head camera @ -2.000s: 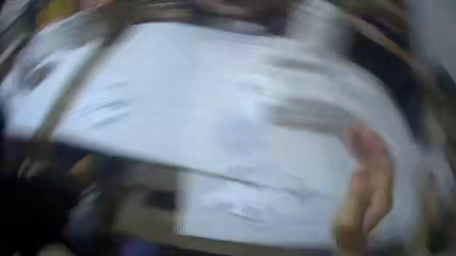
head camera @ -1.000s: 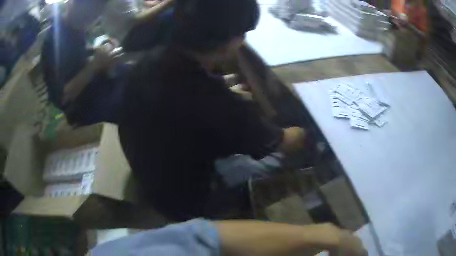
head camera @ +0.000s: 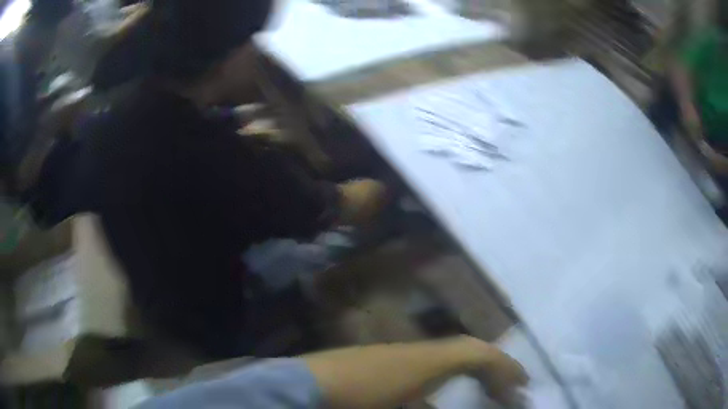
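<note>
My left hand (head camera: 499, 369) reaches in from the bottom, with a blue-grey sleeve behind it. It is blurred and lies at the near left edge of the white work board (head camera: 551, 240). Its fingers point down and right; whether it holds anything cannot be told. A whitish thing (head camera: 459, 395) shows just below the wrist, too blurred to name. A loose pile of small white slips or cartons (head camera: 463, 132) lies on the far part of the board. My right hand is not in view.
A person in dark clothes (head camera: 183, 200) sits close on the left. A brown open box (head camera: 100, 279) with white cartons stands at far left. Another white board (head camera: 375, 36) lies beyond. A person in green (head camera: 706, 80) is at upper right. A grey blurred pile (head camera: 690, 359) lies lower right.
The view has swung right, so the seated person, the box and the slips sit further left. My left arm still reaches along the bottom; the person in green and the lower right pile have come into view.
</note>
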